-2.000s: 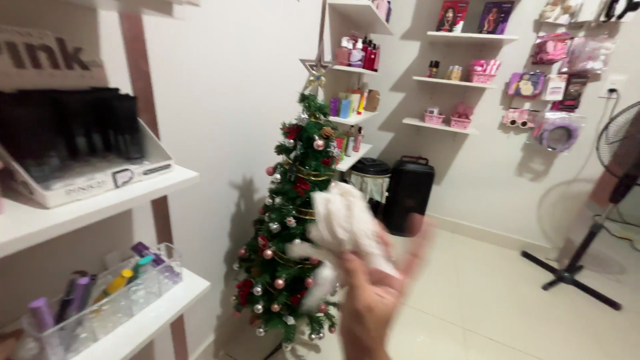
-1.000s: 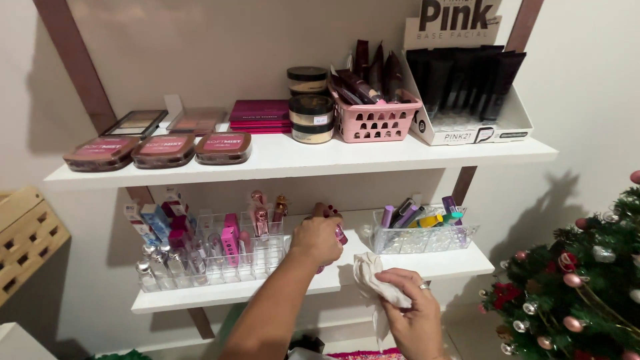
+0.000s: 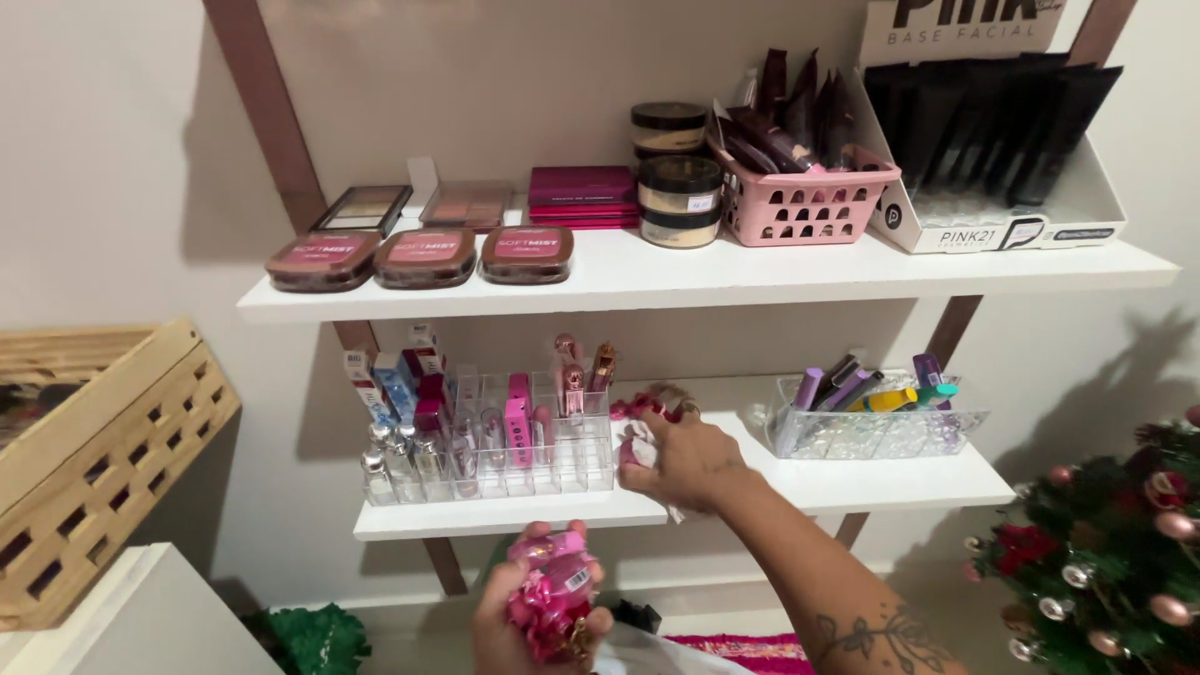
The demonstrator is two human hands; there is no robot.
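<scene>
Below the lower shelf's front edge, my left hand (image 3: 502,600) is closed around several small pink items (image 3: 553,591), one with a barcode sticker. My right hand (image 3: 689,459) rests on the lower white shelf (image 3: 806,483) with a crumpled white cloth (image 3: 642,441) under its fingers. More small pink and gold items (image 3: 647,405) lie beside its fingertips at the back. Left of this hand stands a clear acrylic organizer (image 3: 562,464) with lip glosses, small boxes and a bright pink box (image 3: 517,422). To its right is a clear textured tray (image 3: 867,436) holding mascara-like tubes.
Above, the upper white shelf (image 3: 609,284) bears round-cornered compacts (image 3: 427,258), stacked powder jars (image 3: 680,202), a pink basket (image 3: 802,211) of tubes and a cardboard display (image 3: 994,220). A wooden crate (image 3: 122,478) stands at left, a decorated Christmas tree (image 3: 1116,553) at right.
My left hand has come away from the lower shelf and now holds pink items in front of it. My right hand has moved onto the shelf with the cloth.
</scene>
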